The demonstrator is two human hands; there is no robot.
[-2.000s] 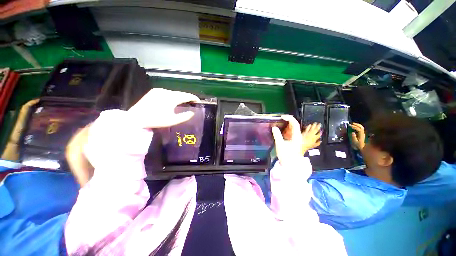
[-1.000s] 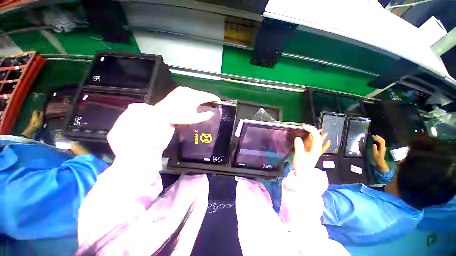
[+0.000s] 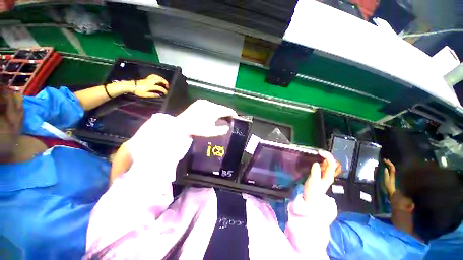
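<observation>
A black tray (image 3: 213,182) lies in front of me. The left tablet (image 3: 208,155) shows a yellow logo and sits in its left recess, with "35"-like white marks at its lower edge. My left hand (image 3: 205,119) lies over its upper part, fingertips at the top edge. The right tablet (image 3: 279,165) is tilted out of the right recess, its screen dim with reflections. My right hand (image 3: 324,172) grips its right end, fingers at the upper corner. A thin clear film (image 3: 277,135) stands up behind it.
A person's hand (image 3: 151,86) is over black trays at left. Red-orange trays (image 3: 41,71) stand farther left. At right, another worker's hand (image 3: 390,177) is beside two tablets (image 3: 366,161). A long white shelf (image 3: 350,56) runs above the bench.
The view has shifted, so my tray appears lower and farther right. The right tablet is tilted more, still in my right hand. A neighbour's arm has reached over the left trays.
</observation>
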